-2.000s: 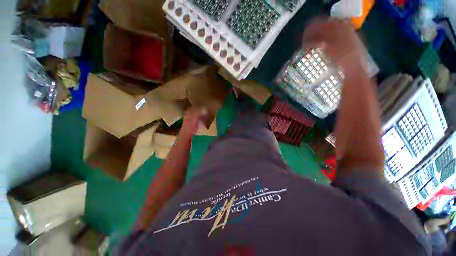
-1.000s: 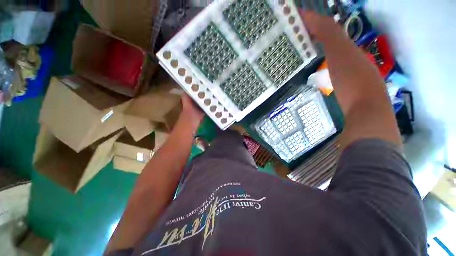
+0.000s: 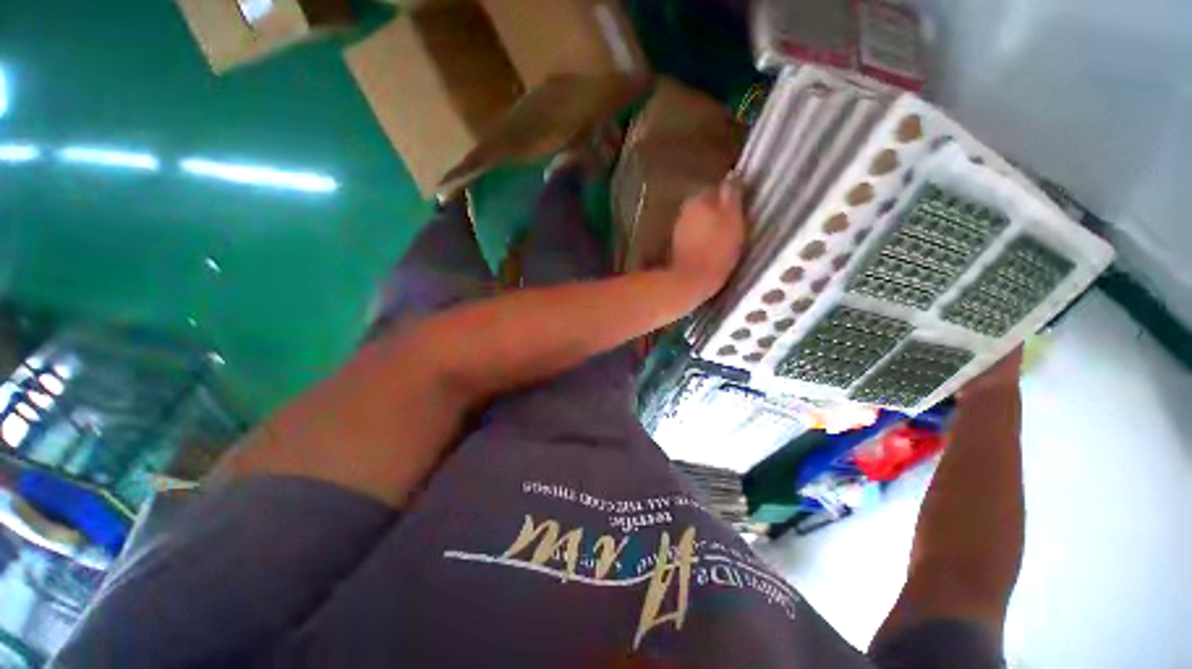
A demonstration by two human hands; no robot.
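A stack of white PCB trays (image 3: 837, 242) is tilted at the right of the view. The top tray has rows of round holes and four green grids of small boards. My left hand (image 3: 710, 235) is at the stack's left edge, with the fingers partly hidden against the tray sides. My right hand (image 3: 991, 375) is at the stack's lower right edge, mostly hidden by the tray. The stack is between my two hands.
A pale tray with grids (image 3: 732, 421) lies below the held stack. Blue and red items (image 3: 902, 448) are beside it. An open cardboard box (image 3: 451, 85) stands on the green floor (image 3: 262, 248). A reddish box (image 3: 837, 37) is behind the stack.
The view has turned. The tray stack has moved from the upper middle to the right and shows its layered side. My left hand has moved up and right with it; the cardboard boxes now appear higher.
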